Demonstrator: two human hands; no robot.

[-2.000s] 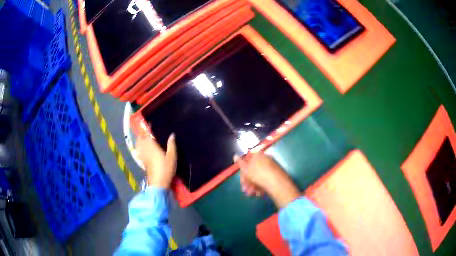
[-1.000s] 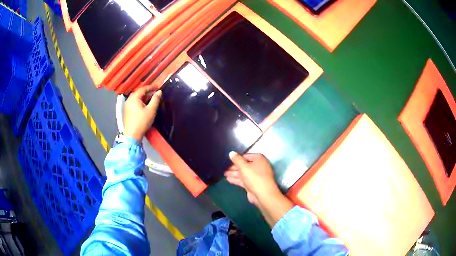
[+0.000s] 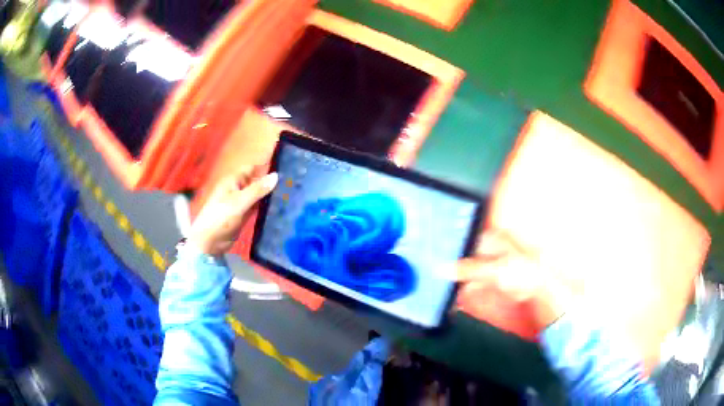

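A tablet [image 3: 361,230] is held up in front of me, its lit screen with a blue swirl wallpaper facing me. My left hand [image 3: 232,212] grips its left edge, thumb on the front. My right hand [image 3: 508,273] is blurred at its right edge, fingers at the frame; whether it grips is hard to tell. Behind the tablet is an orange-red foam tray [image 3: 450,73], with another dark tablet [image 3: 349,91] lying in its upper recess.
Stacked foam trays [image 3: 208,95] with dark tablets stand at left. A pale orange board [image 3: 595,214] lies at right. Another foam tray [image 3: 611,83] with a dark tablet lies upper right on the green surface [image 3: 508,51]. Blue plastic crates [image 3: 107,317] and yellow-black floor tape [image 3: 131,231] are lower left.
The nearer tablet has been lifted out of the tray and turned, and its lit screen now shows. My right hand has moved right with its edge. The view has shifted.
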